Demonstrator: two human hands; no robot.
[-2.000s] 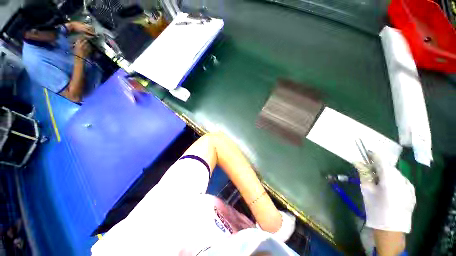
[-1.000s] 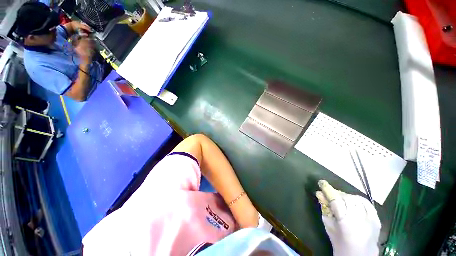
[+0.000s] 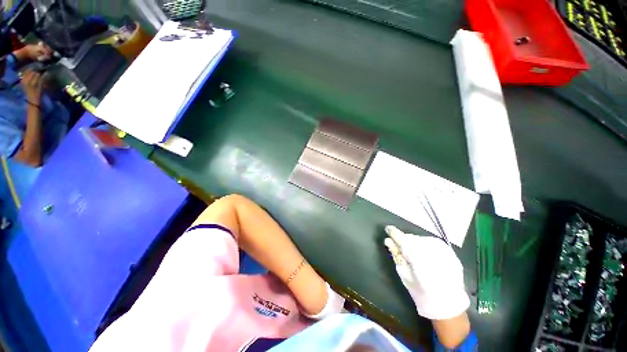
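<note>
My right hand, in a white glove with stained fingertips, is over the green surface just below the white sheet. Its fingers are bent. Nothing shows in it, but its palm side is hidden. Tweezers lie on the sheet, their lower end close to the hand. A brown-grey grooved plate lies against the sheet's left side. Of my left hand, only the white glove's cuff part shows at the bench edge; the fingers are hidden.
Green strips lie right of the sheet, beside a black compartment tray of loose green boards. A long white bundle and red bin are beyond. A clipboard, blue box and another person are left.
The view has swung right, bringing in the black tray. Two seconds ago my right hand held the tweezers over the sheet; now they lie on it. The blue-handled nippers no longer show.
</note>
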